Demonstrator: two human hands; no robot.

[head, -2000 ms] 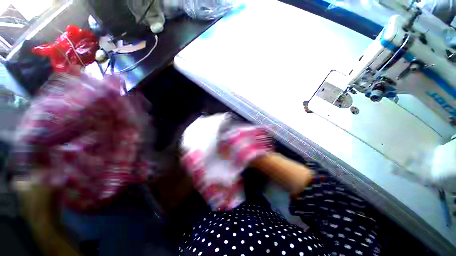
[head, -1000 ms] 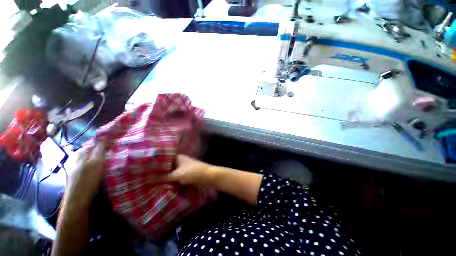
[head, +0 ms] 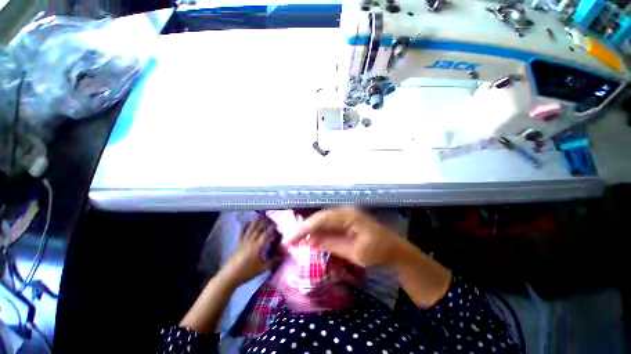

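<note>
The red and white checked garment panel [head: 315, 273] lies bunched on my lap below the table's front edge, partly blurred. My left hand [head: 257, 243] is at its left side with fingers bent against dark cloth; whether it grips is unclear. My right hand [head: 353, 235] is over the panel's upper right part, blurred, with its fingers towards the left; its hold is unclear. The sewing machine [head: 450, 59] stands above and to the right, with no cloth seen under its needle area [head: 344, 117].
The white table [head: 207, 124] has a grey front edge. A clear plastic bag [head: 83, 66] lies at the left. Cables [head: 34, 242] hang at the lower left. A slim tool [head: 520, 152] and a blue item [head: 576, 155] lie at the table's right. A black control panel [head: 571, 86] is on the machine.
The view has turned towards the machine. The checked panel has gone from the table's left corner to my lap, with both hands now close together there.
</note>
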